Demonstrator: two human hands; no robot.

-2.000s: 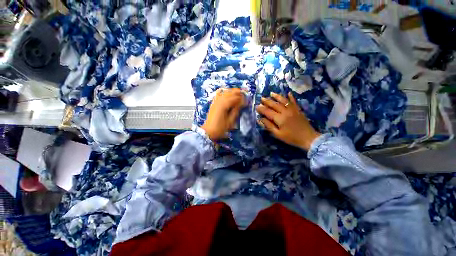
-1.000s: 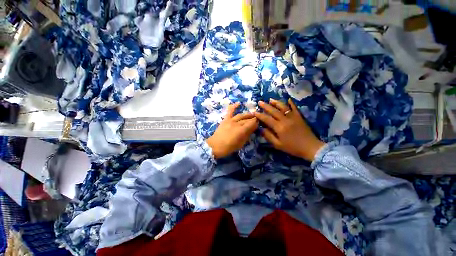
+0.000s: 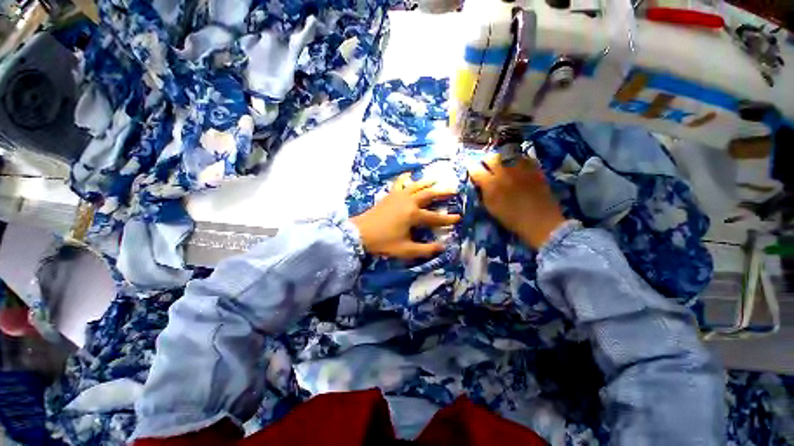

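Observation:
The blue and white floral fabric lies on the table under the lit end of the sewing machine and hangs down toward the lap. My left hand lies on it with fingers spread, left of a lengthwise fold or seam. My right hand is on the cloth close in front of the presser foot, its fingertips at the fabric; they are blurred, and whether they pinch it I cannot tell. The needle is hidden in glare.
A heap of floral pieces lies at the table's left, its end over the front edge. A round-faced grey device stands at far left. More floral cloth lies below the table. A ruler scale runs along the table front.
My right hand has moved up to the presser foot. My left hand's fingers have spread, apart from the right hand. The view has shifted, showing more of the machine head.

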